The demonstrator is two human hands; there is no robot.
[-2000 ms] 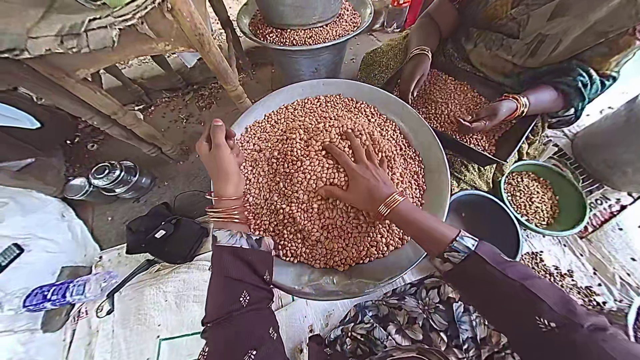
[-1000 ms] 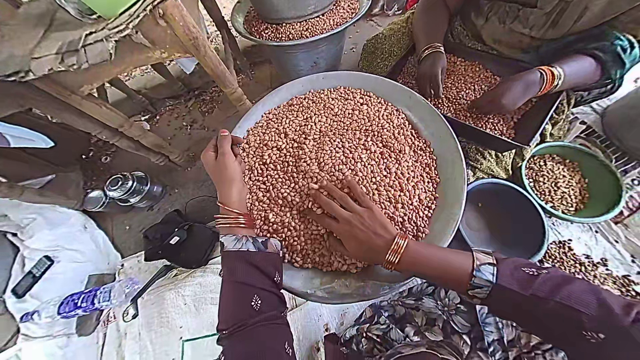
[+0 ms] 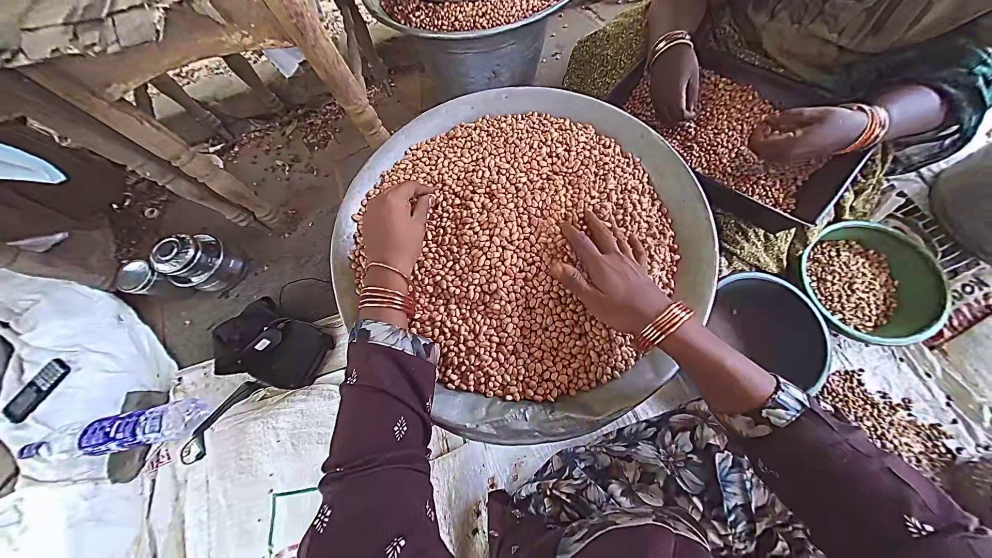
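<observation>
A wide round metal basin [image 3: 535, 422] stands in front of me, heaped with reddish-brown shelled nuts [image 3: 504, 256], which look like peanuts. My left hand [image 3: 395, 225] is over the left side of the heap, its fingers bent and thumb near the index finger; whether anything is between them cannot be seen. On the right of the heap, my right hand [image 3: 612, 271] lies palm down with its fingers spread, touching the nuts. Bangles circle both wrists.
At the upper right, another person's hands [image 3: 806, 132] are over a dark tray [image 3: 833, 190] of nuts. A green bowl [image 3: 938, 291] and a dark bowl [image 3: 767, 325] sit at right. Left are steel containers [image 3: 198, 260], a black bag [image 3: 287, 353], a plastic bottle [image 3: 124, 430] and a phone [image 3: 37, 390].
My left hand has gone from the basin's left rim to over the nuts, its fingers now bent. My right hand has shifted over the heap, fingers still spread.
</observation>
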